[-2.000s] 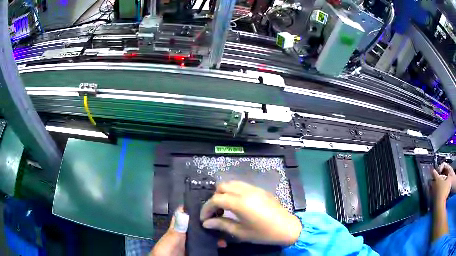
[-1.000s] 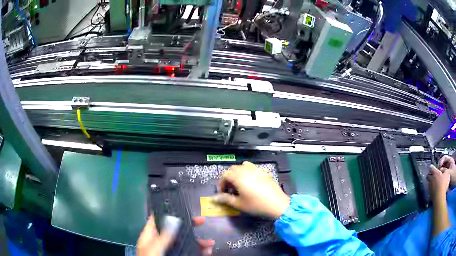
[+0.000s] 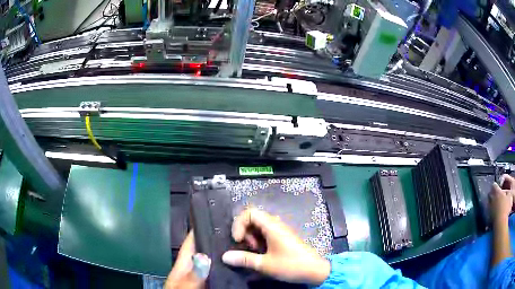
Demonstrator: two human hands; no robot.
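A black fixture bar [image 3: 212,226] stands lengthwise over the left part of the black parts tray [image 3: 337,217]. My left hand [image 3: 189,265], with a white wrap on the thumb, grips the bar's lower end. My right hand [image 3: 276,248] is over the tray beside the bar, its thumb tip at the bar's right edge and its fingers curled; whether it holds a small ring is hidden. Small silvery rings [image 3: 322,217] lie scattered along the tray's top and right side. The lower tray is hidden by my hands.
Stacked fixture bars [image 3: 391,211] and a larger ribbed stack [image 3: 437,192] stand right of the tray on the green bench [image 3: 113,220]. A co-worker's hands [image 3: 501,197] are at a dark bar at far right. The conveyor [image 3: 169,101] runs behind the bench.
My right hand has left the yellow pad, which no longer shows, and come beside the bar. The bar is more upright in view and further right. More rings line the tray's right side than one second ago.
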